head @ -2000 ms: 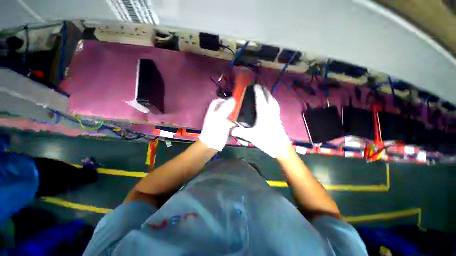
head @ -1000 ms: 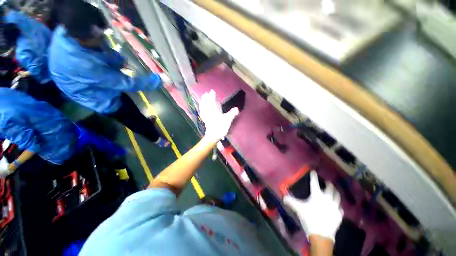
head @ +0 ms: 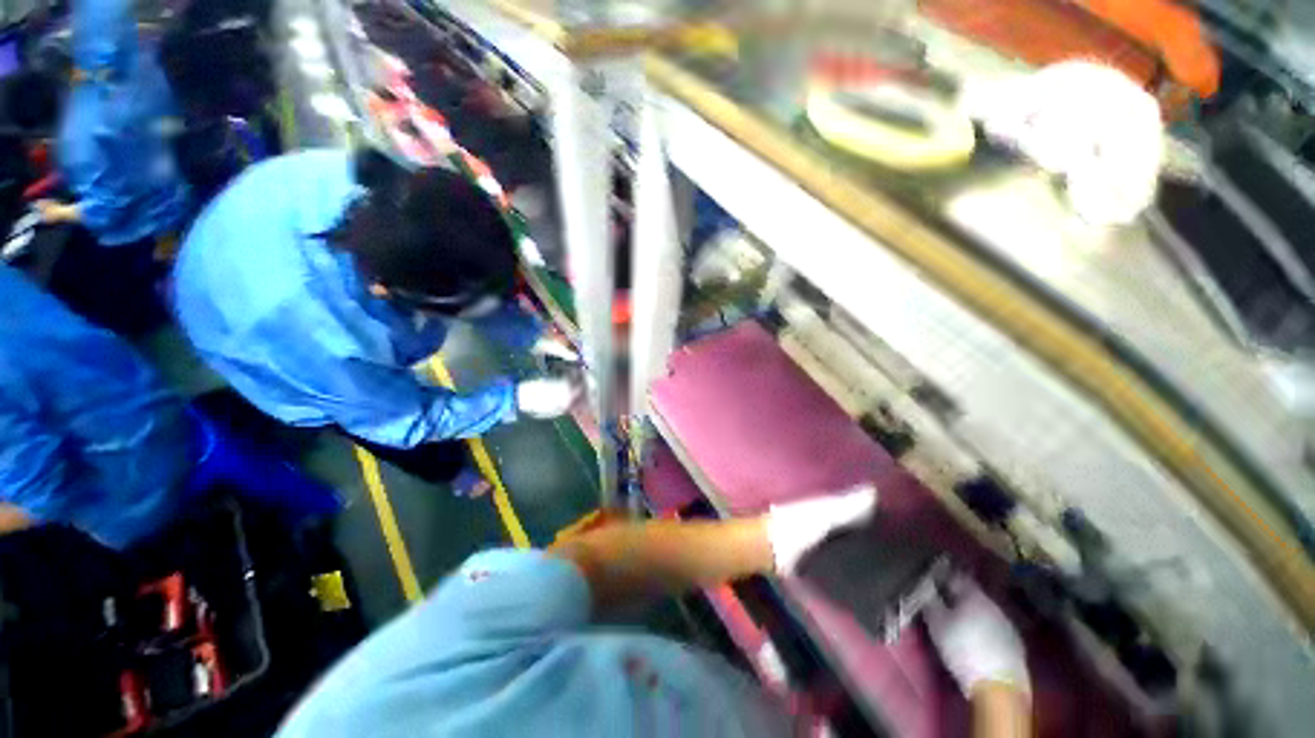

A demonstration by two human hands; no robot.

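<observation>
A flat black electronic unit (head: 870, 567) is between my two hands, over the pink-purple mat (head: 757, 418) on the shelf. My left hand (head: 819, 528), in a white glove, holds its left end. My right hand (head: 981, 639), also in a white glove, is at its right end, with the fingers around the edge. A pale, blurred edge or strip (head: 911, 600) shows beside my right fingers. The unit's underside is hidden.
A white power strip (head: 851, 378) with black adapters (head: 986, 499) runs along the shelf back. A pale upright post (head: 620, 260) stands left of the mat. A co-worker in blue (head: 310, 303) leans at the rack beyond it. The bench with a tape roll (head: 891, 127) is above. A black bin (head: 238, 613) is lower left.
The view has turned further left. My hands, wide apart a second ago, have come together at the black unit. The unit that stood on the mat by my left hand no longer stands there.
</observation>
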